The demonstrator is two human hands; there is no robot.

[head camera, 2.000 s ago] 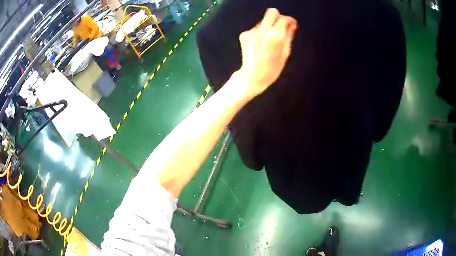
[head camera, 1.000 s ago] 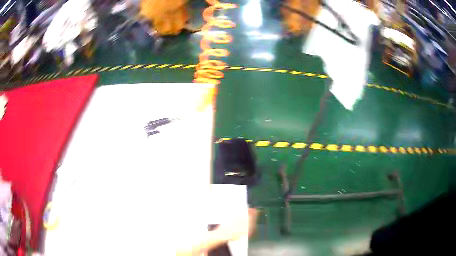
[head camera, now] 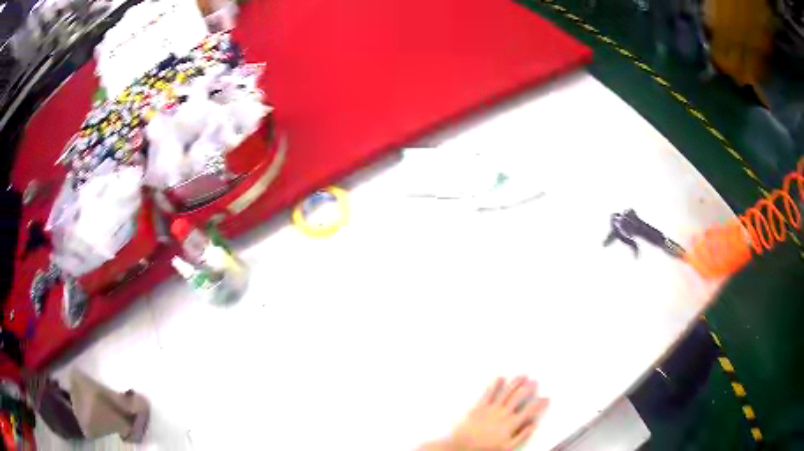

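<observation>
My left hand (head camera: pixel 502 416) is low in the head view, right of centre. It is palm down over the white table (head camera: pixel 370 326), with its fingers a little apart and nothing in it. I cannot tell whether it touches the surface. Its wrist is cut off by the bottom edge. My right hand is out of the picture. A black air blow gun (head camera: pixel 641 232) lies on the table to the right, joined to a coiled orange hose (head camera: pixel 765 220). A yellow tape ring (head camera: pixel 320 211) lies by the red section. White papers (head camera: pixel 467 181) lie between them, blurred.
The red cloth-covered section (head camera: pixel 397 62) holds massed thread cones (head camera: pixel 132 110) and bagged trims (head camera: pixel 207 132) in red trays. A clear container with a red-capped bottle (head camera: pixel 216 269) stands near its edge. A beige pouch (head camera: pixel 101 410) is at lower left. Green floor lies beyond the right edge.
The view has swung left from the dark garment and floor to the table. My left hand no longer touches the garment, which is out of view. The red section and its trays now show.
</observation>
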